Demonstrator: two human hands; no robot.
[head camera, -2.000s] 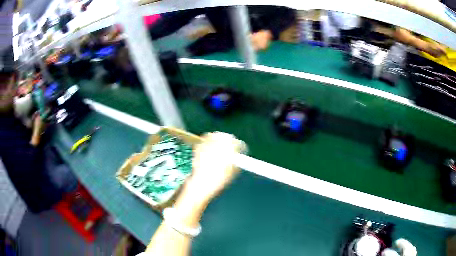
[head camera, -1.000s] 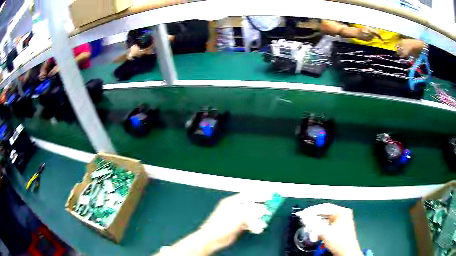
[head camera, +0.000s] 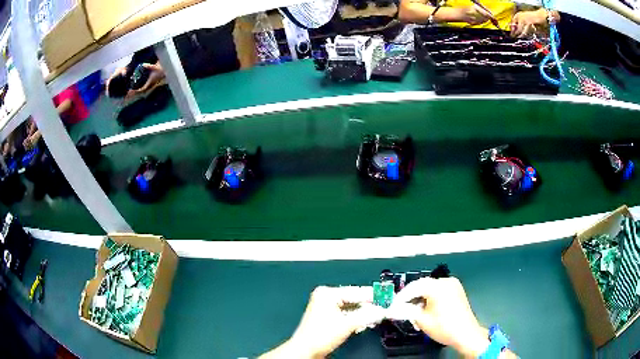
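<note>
A small green circuit board (head camera: 383, 294) is held upright between the fingertips of both hands at the bottom centre. My left hand (head camera: 335, 317) grips it from the left. My right hand (head camera: 436, 308) meets it from the right, with a blue band at the wrist. A black chassis sub-assembly (head camera: 403, 341) lies on the green bench mat directly under and behind the hands. The hands cover most of it, so its round centre is hidden.
Open boxes of green boards stand at left (head camera: 167, 284) and right (head camera: 580, 280). Yellow-handled pliers (head camera: 38, 282) lie far left. Beyond a white rail (head camera: 281, 249), the conveyor (head camera: 302, 210) carries several chassis. People work across it, near a black harness tray (head camera: 491, 80).
The view has turned right. My left hand has moved from the left box to the chassis with a green board. Both hands have come together at the board.
</note>
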